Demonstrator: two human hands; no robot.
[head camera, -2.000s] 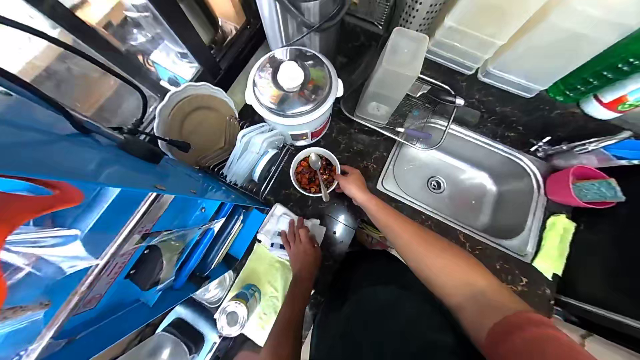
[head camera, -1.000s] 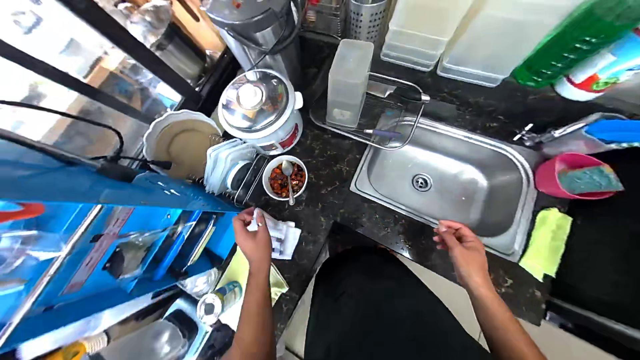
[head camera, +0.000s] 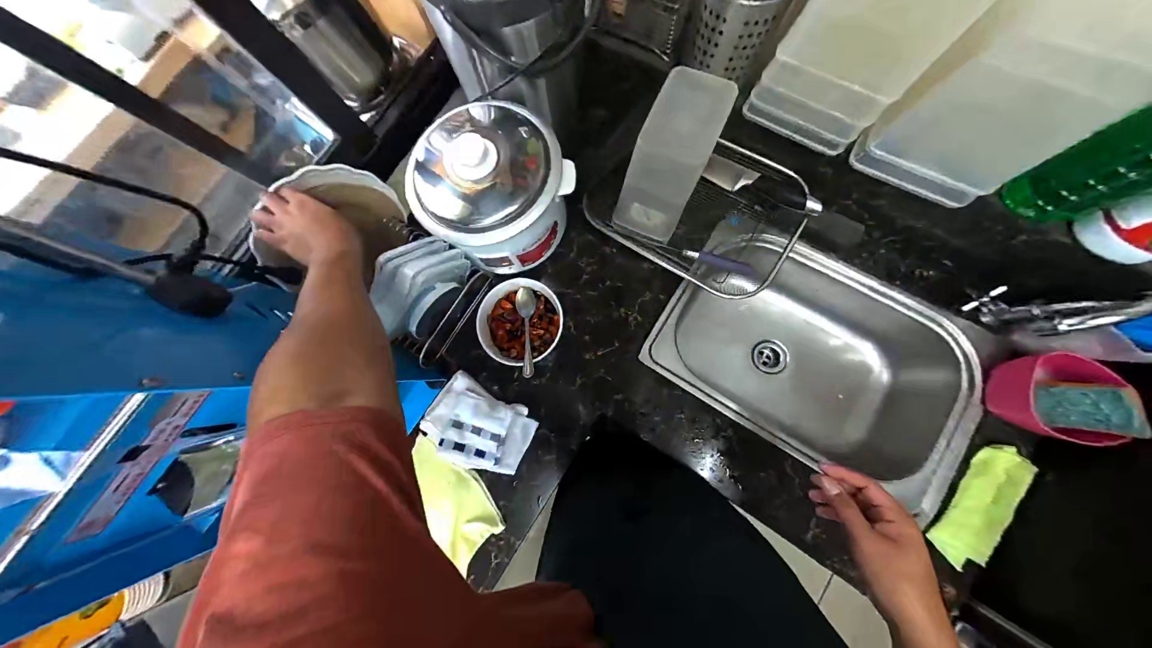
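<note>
My left hand (head camera: 306, 227) reaches to the scalloped rim of a large pale bowl or basin (head camera: 373, 200) at the upper left; whether its fingers grip the rim is not clear. Over the front edge of the steel sink (head camera: 810, 360) is my right hand (head camera: 868, 504), fingers loosely bent, holding nothing I can see. A white bowl (head camera: 484, 335) of chopped dark red food, with a metal spoon (head camera: 527, 333) in it, stands on the black counter below a white rice cooker (head camera: 486, 184) with a glass lid.
A wire rack (head camera: 621, 236) holds a translucent container (head camera: 675, 153) behind the sink. Stacked lidded tubs (head camera: 418, 279) stand left of the bowl. A checked cloth (head camera: 477, 423) and yellow-green cloth (head camera: 454, 504) lie nearer me. At right are a faucet (head camera: 1053, 315) and pink sponge holder (head camera: 1017, 396).
My left hand has moved from beside the checked cloth up to the pale basin. My right hand, at the food bowl two seconds ago, is now by the sink's front edge.
</note>
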